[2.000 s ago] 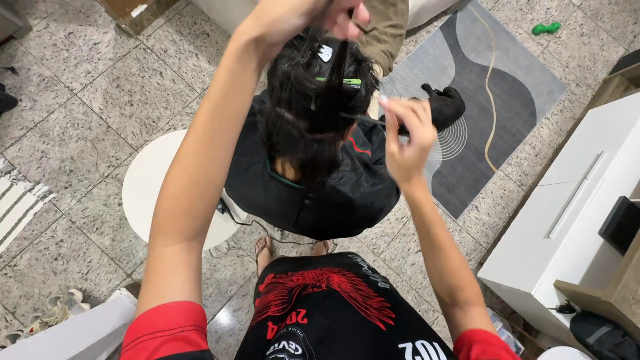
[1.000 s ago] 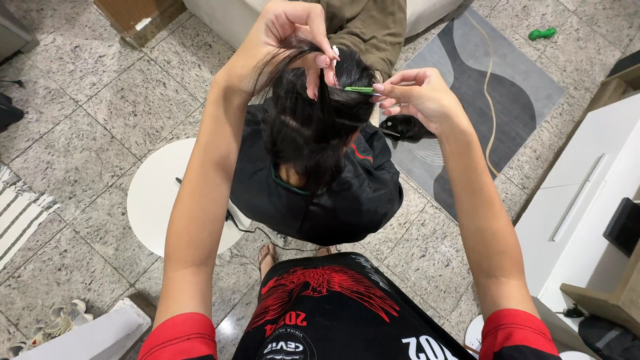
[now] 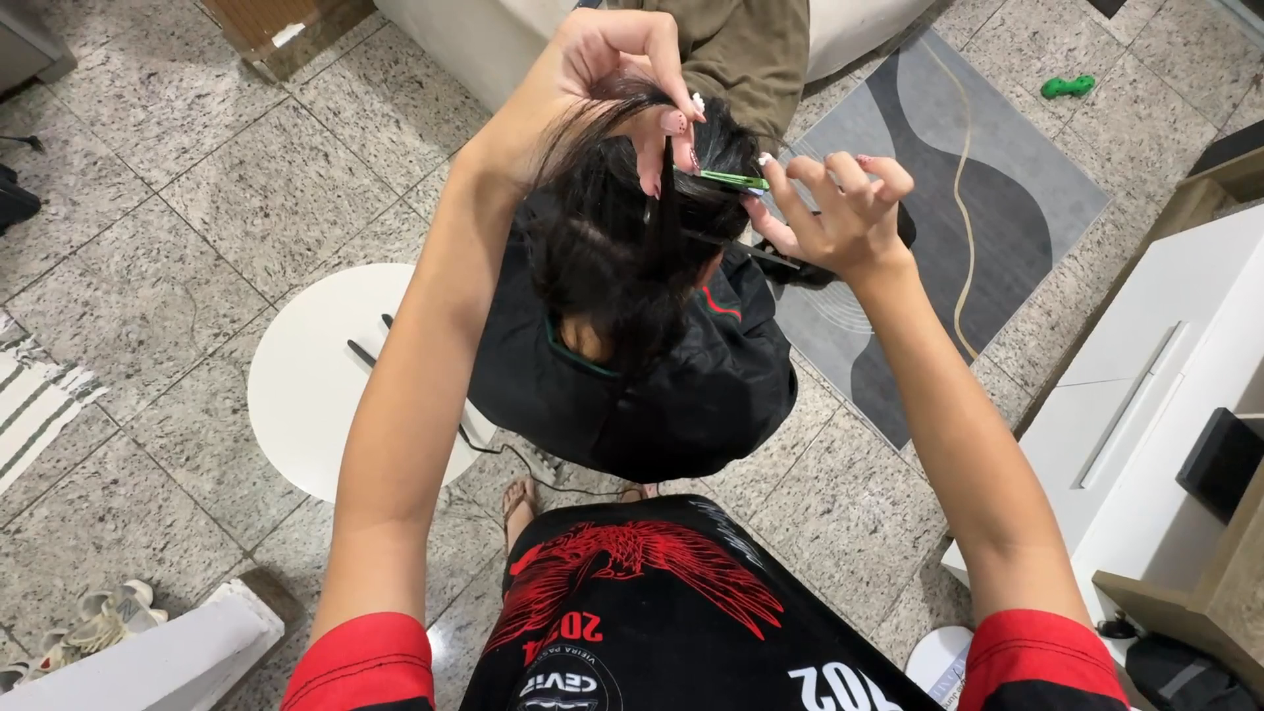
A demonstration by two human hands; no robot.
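Observation:
In front of me sits a person in a black cape, seen from above and behind, with dark hair. My left hand grips a raised lock of that hair between thumb and fingers, over the top of the head. A green hair clip lies against the hair just right of those fingertips. Beside the clip is my right hand, its fingers spread and its thumb and index tips close to the clip's end. A thin dark tool, perhaps a comb, shows below the right hand; whether that hand holds it is unclear.
A round white table with dark slender items and a cord stands at left. A grey patterned rug lies at right, near a white cabinet. A pale sofa is ahead, and a green toy lies on the tiles.
Two seconds ago my left hand was higher above the head. One second ago my right fingers were closed on the green clip's end; now they are spread beside it.

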